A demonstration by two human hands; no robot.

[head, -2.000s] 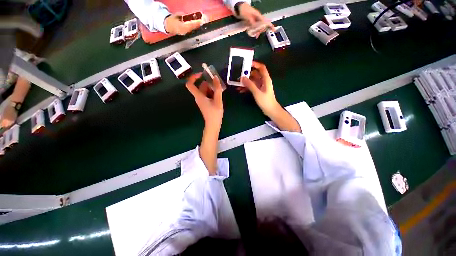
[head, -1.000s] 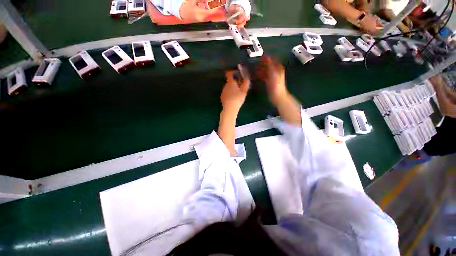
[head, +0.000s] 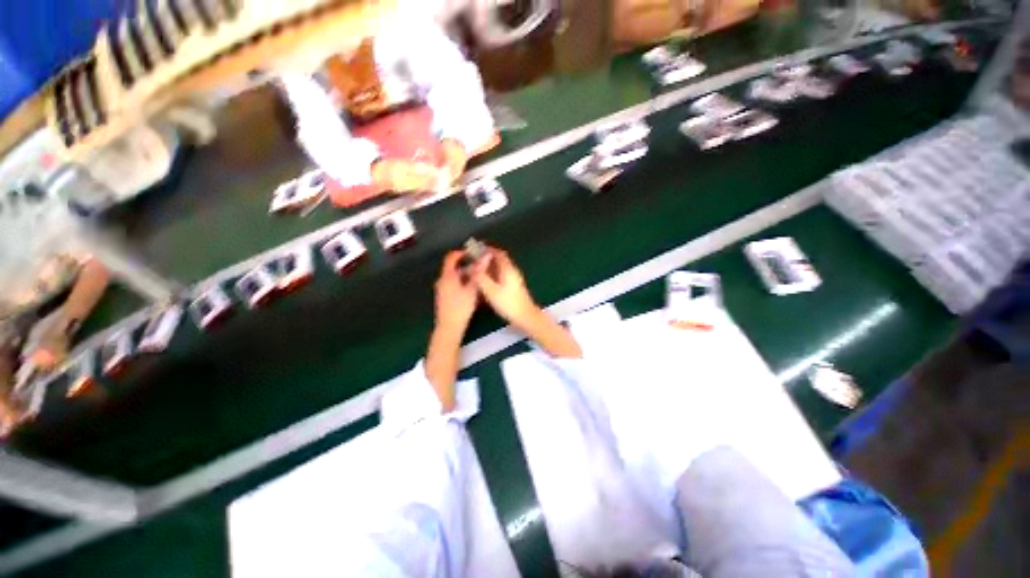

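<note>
My left hand (head: 455,289) and my right hand (head: 505,285) are close together above the dark green belt. Between their fingertips is a small, blurred greyish piece (head: 474,251); its exact shape cannot be told. Both hands appear to touch it. A white device housing (head: 487,196) lies on the belt just beyond my hands, and another housing (head: 395,229) lies to its left.
More housings stand along the belt's far side. On the near bench are a white frame (head: 692,298), a second frame (head: 782,265), a crumpled scrap (head: 836,385), white paper (head: 316,497) and stacked housings (head: 937,203). A coworker sits opposite at a red mat (head: 404,133).
The view has tilted up and shifted. The white housing held in my right hand two seconds ago is no longer there. My hands have come together around the small piece.
</note>
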